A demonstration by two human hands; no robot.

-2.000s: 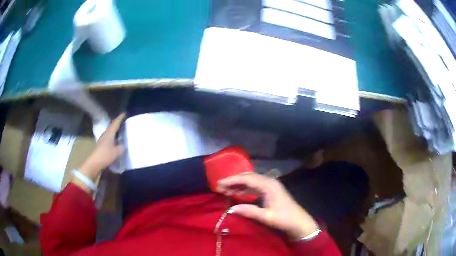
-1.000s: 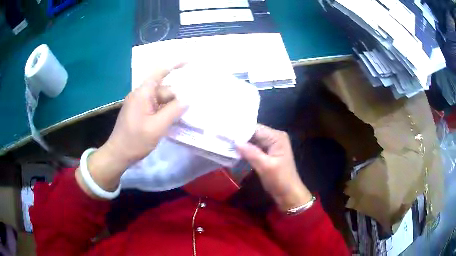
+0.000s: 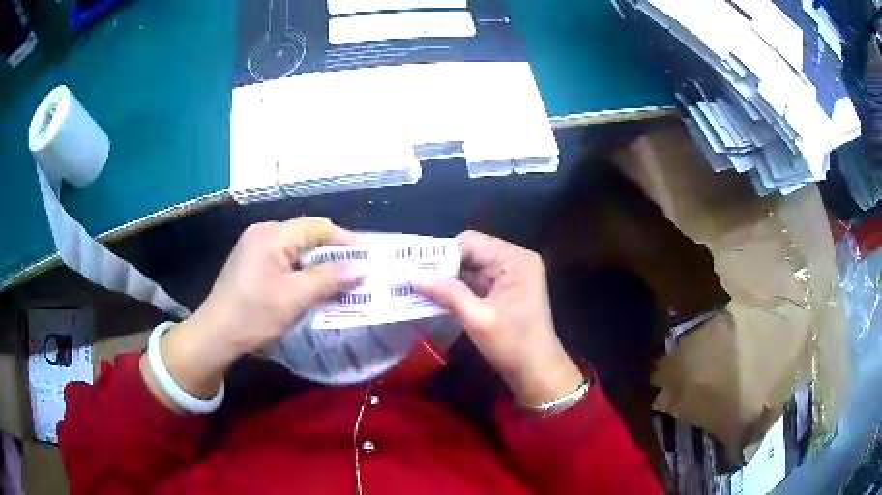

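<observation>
My left hand [image 3: 290, 280] and my right hand [image 3: 503, 300] hold a white label strip [image 3: 382, 307] between them over my lap, with rows of black barcodes facing me. More of the strip curls below in a loop. A tail of the strip runs from behind my left hand up to the white label roll [image 3: 70, 135] at the left of the bench. The stack of flat box blanks [image 3: 387, 116] lies in front of me, white notched flaps at the bench edge and black printed panel with a headphone drawing beyond.
An uneven pile of other blanks [image 3: 745, 87] lies at the right of the green bench [image 3: 164, 58]. A torn brown carton [image 3: 774, 300] stands below at the right. A packed retail box [image 3: 60, 363] shows at the lower left. Part of a blue tray [image 3: 95, 10] shows at the far left.
Both hands came up from the lap and came together on the label strip. The strip was bunched and blurred; it is now spread flat with barcodes showing. The red object on the lap is mostly hidden now.
</observation>
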